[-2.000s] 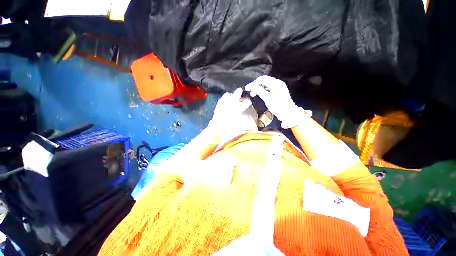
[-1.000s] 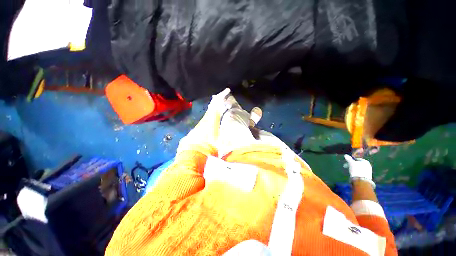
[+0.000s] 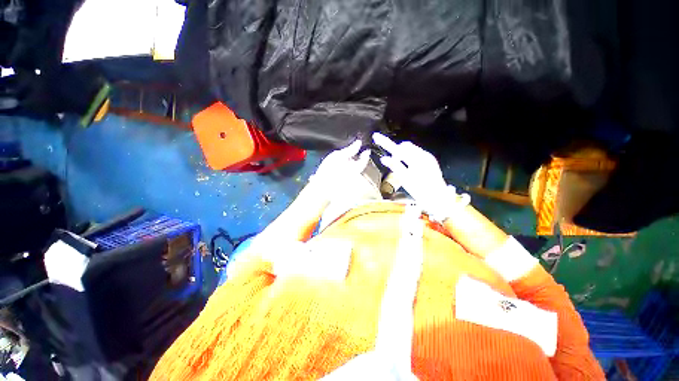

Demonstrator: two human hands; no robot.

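Observation:
A black coat with shiny, wrinkled cloth lies over the worktable, its lower edge hanging towards me. My left hand, in a white glove, has its fingertips together at this edge and appears to pinch it. My right hand, also in a white glove, is just right of it, index finger pointing at the same edge. A small dark tool, perhaps thread snips, shows at its fingers, mostly hidden. Glare blurs both hands, and any thread is too fine to see.
A red stool stands at the left under the table edge. An orange-yellow seat is at the right. Blue crates stand low left, with dark cloth beside them, and another is low right. A white sheet-like patch is top left.
My right hand, out at the far right a second ago, is back beside my left hand at the coat's edge. My left hand has stayed at the edge.

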